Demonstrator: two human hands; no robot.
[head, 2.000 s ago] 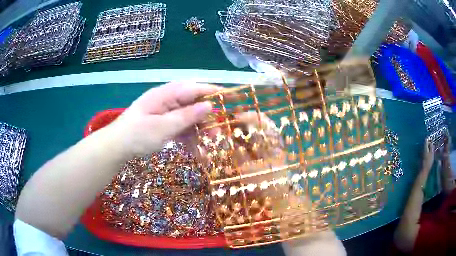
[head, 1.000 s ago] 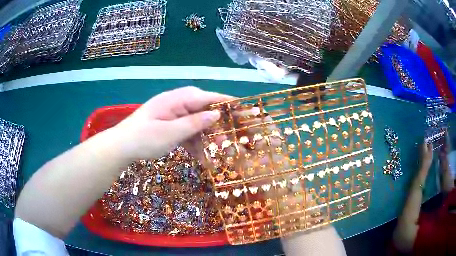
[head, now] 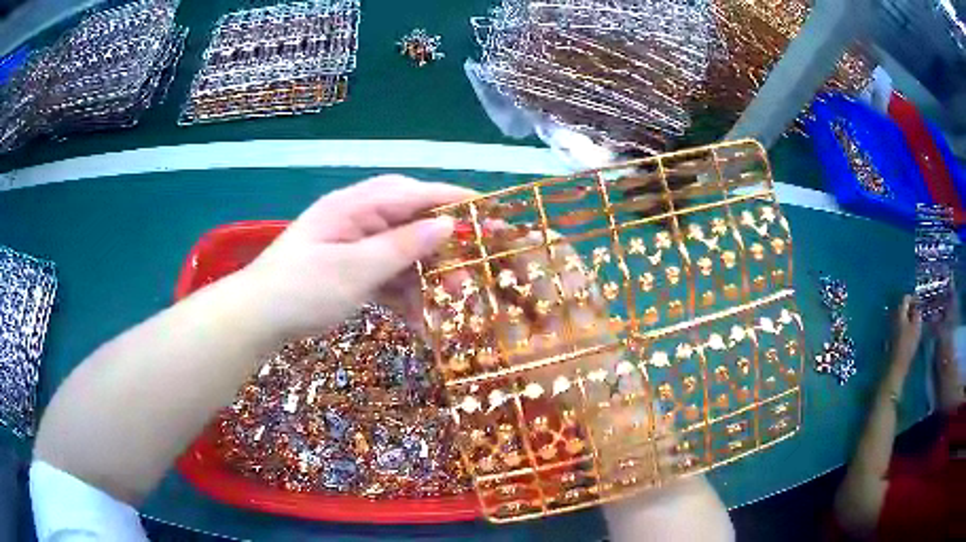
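A gold sprue frame with rows of small shiny parts is held up, tilted, over the right part of a red basin. My left hand grips its upper left corner between thumb and fingers. My right hand is behind the frame and shows through the lattice; its fingers are partly hidden, and whether they grip anything is unclear. A glittering heap of loose parts in mixed gold, silver and copper fills the basin.
Silver frames lie at left, with stacks along the far side. A larger frame stack stands beside a grey post. Blue tray and loose part piles are at right. A person's hands hold a silver frame.
The gold frame has shifted and changed tilt slightly, its upper right edge now higher than a second ago. My left hand keeps its grip on the corner.
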